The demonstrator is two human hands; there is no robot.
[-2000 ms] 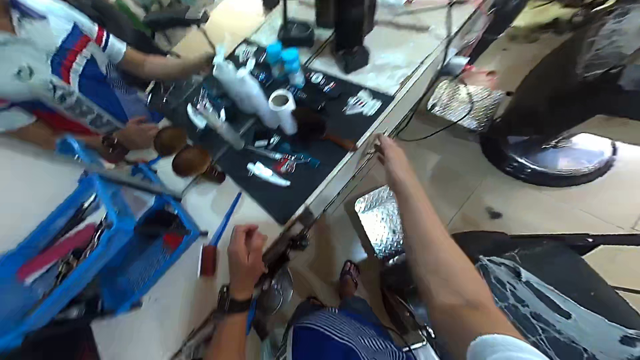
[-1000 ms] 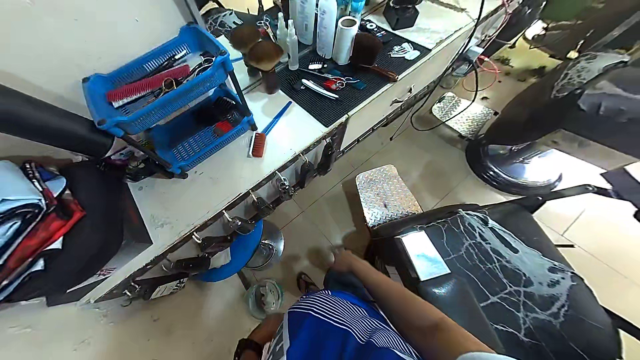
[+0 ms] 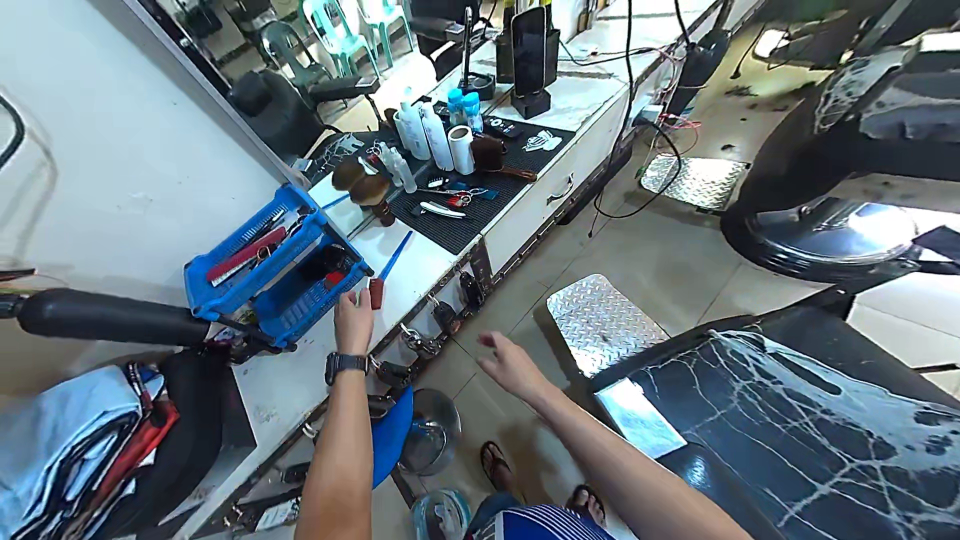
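My left hand (image 3: 354,322), with a dark watch at the wrist, is over the white counter beside a blue-handled brush (image 3: 377,291) with reddish bristles. Its fingertips are close to the bristle end; whether they touch or pinch anything cannot be told. Just left of it stands a blue plastic basket rack (image 3: 247,262) holding a red comb (image 3: 246,256) and scissors. My right hand (image 3: 510,366) hangs over the floor with its fingers loosely bent, holding nothing. Further back on a black mat (image 3: 450,231) lie a white-handled razor (image 3: 442,211) and scissors (image 3: 471,193).
Spray bottles (image 3: 436,139), a white roll (image 3: 460,148) and brushes (image 3: 369,189) stand on the counter. Clippers (image 3: 420,343) hang along its front edge. A metal footrest (image 3: 600,322) and black chair (image 3: 795,427) are at the right. A glass jar (image 3: 441,516) stands below.
My left hand has risen from low near my body to the counter beside the brush. My right hand has lifted forward from near my lap. The view has shifted.
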